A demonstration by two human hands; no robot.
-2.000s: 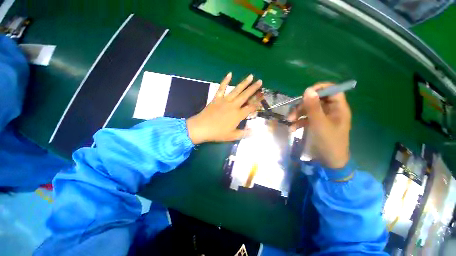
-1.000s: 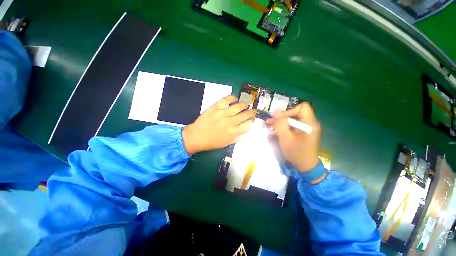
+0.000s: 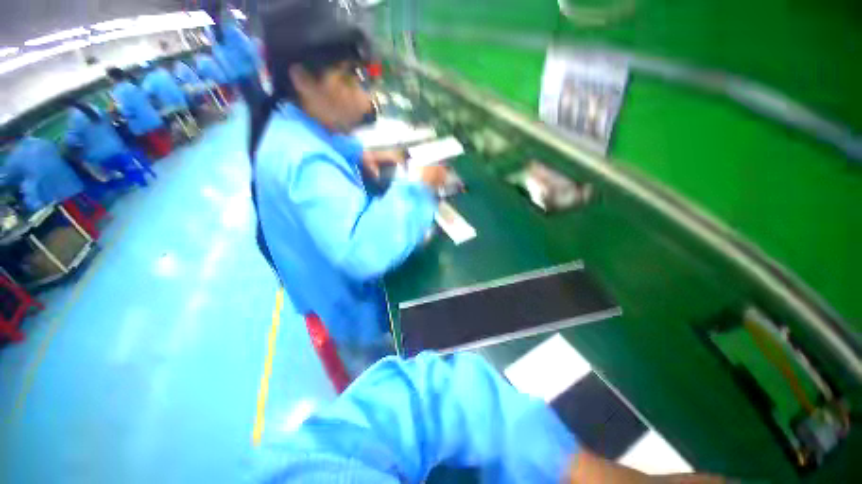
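The white release sheet [image 3: 548, 367] with a black block in its middle lies on the bench at the lower right. My left hand [image 3: 619, 470] is at the bottom edge, mostly cut off, just below the sheet; its fingers cannot be made out. My left sleeve reaches in from the bottom. My right hand, the tweezers and the tablet unit worked on are out of the picture. The wide black strip sheet [image 3: 510, 307] with white edges lies beyond the white sheet.
Another open tablet unit [image 3: 780, 378] lies at the right by the wall. A person in a blue smock [image 3: 331, 208] works at the bench ahead, with white sheets [image 3: 454, 222] there. A blurred pile [image 3: 553, 187] lies near the wall. More workers sit at far left.
The view has swung up and left along the line. My right hand, the tweezers and the tablet unit have left the picture. My left hand is now at the bottom edge.
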